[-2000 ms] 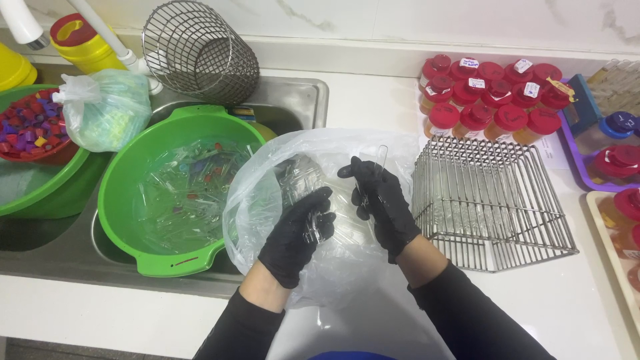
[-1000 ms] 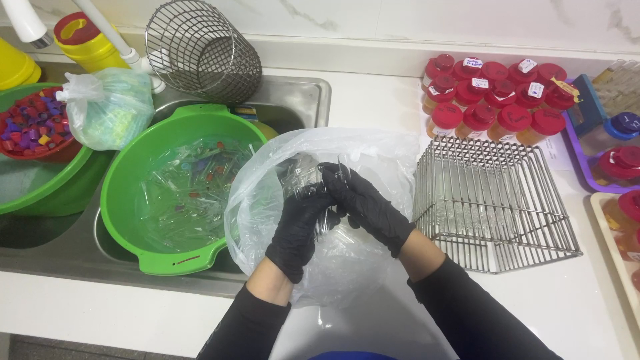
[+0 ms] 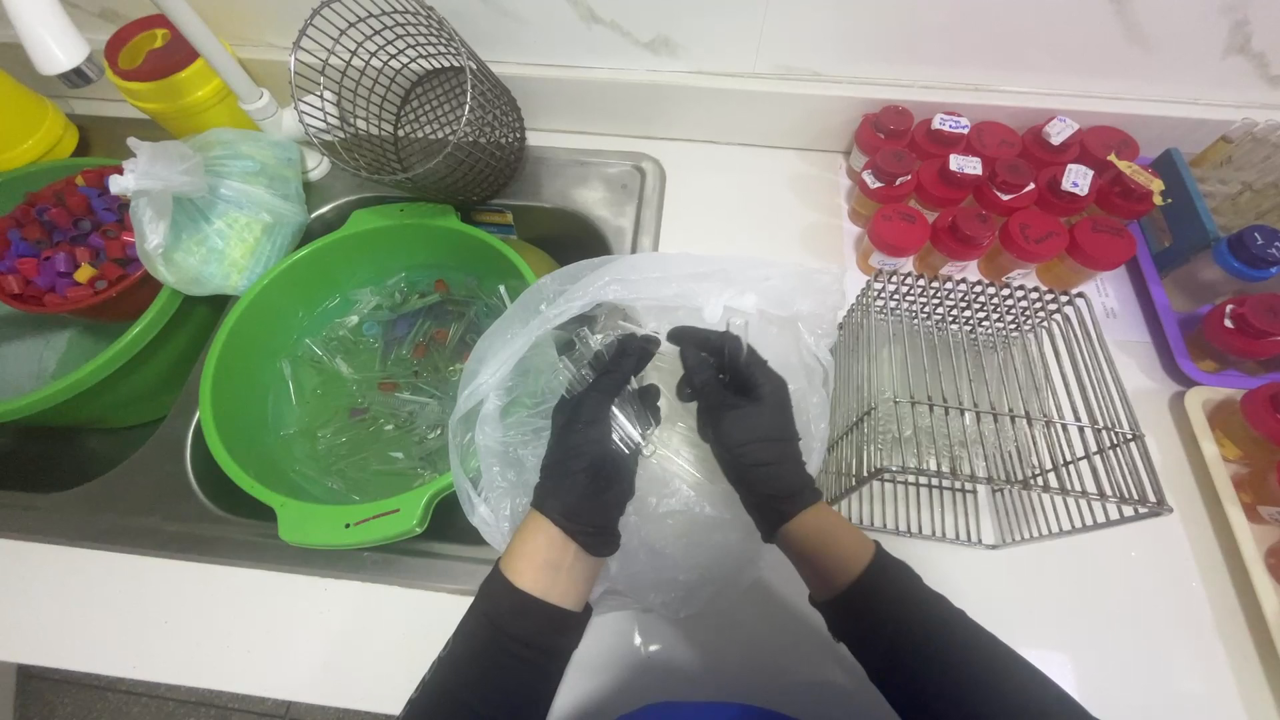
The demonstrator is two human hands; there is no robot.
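Observation:
In a black glove, my left hand is closed round a bundle of clear test tubes, their ends sticking out on both sides of the fingers. My gloved right hand, a little to the right, has one clear test tube between its fingers. Both hands are over an open clear plastic bag with more tubes in it, partly hidden. A green plastic basin of water with many tubes and a few red caps stands left of the bag. Right of it is a metal wire rack with tubes inside.
Red-lidded specimen jars stand behind the rack. A purple tray and a cream tray hold jars at the right. A wire basket lies tilted behind the basin. Left are a tied plastic bag and a red bowl of caps.
One second ago my hands were together over the bag; now they are apart, with a single tube in the right. Two seconds ago they were also apart.

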